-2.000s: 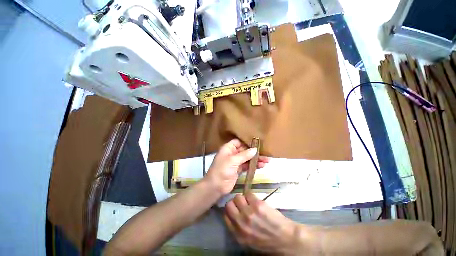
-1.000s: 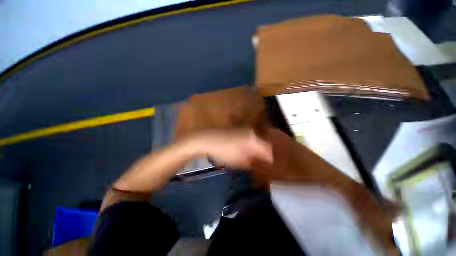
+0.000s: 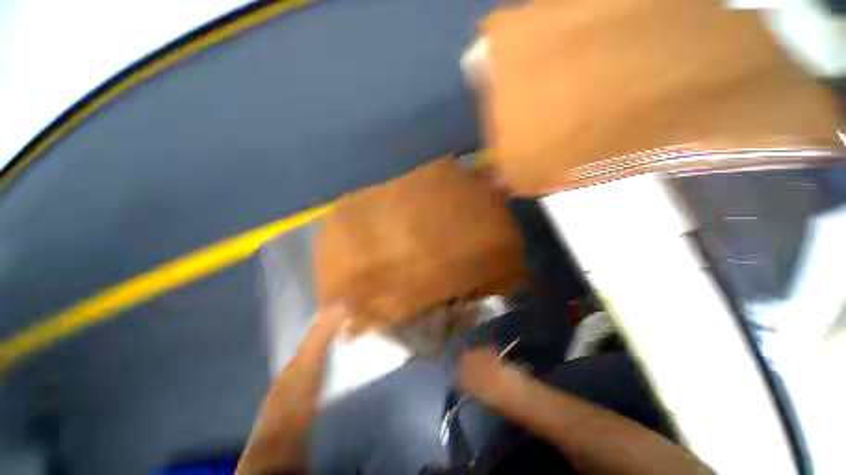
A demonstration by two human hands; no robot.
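Observation:
The view is blurred. A brown bag panel (image 3: 417,237) lies left of the white table, over a pale surface. My left hand (image 3: 332,325) is at its lower left edge; its fingertips are smeared, so its grip cannot be told. My right hand (image 3: 487,373) is below the panel's lower right edge, fingers blurred. A thin pointed thing, seemingly the awl (image 3: 508,348), sticks out from it. Something small and greyish-brown between the hands is too blurred to name.
A panel stack (image 3: 649,88) with pale layered edges sits at the upper right. A white table strip (image 3: 682,306) runs down the right side. A yellow floor line (image 3: 185,269) crosses the dark floor at left. My dark-clothed lap is at the bottom.
The view has swung from the sewing machine to the left side. My left hand has moved from across the brown panel to its lower left edge. My right hand has come in below the panel.

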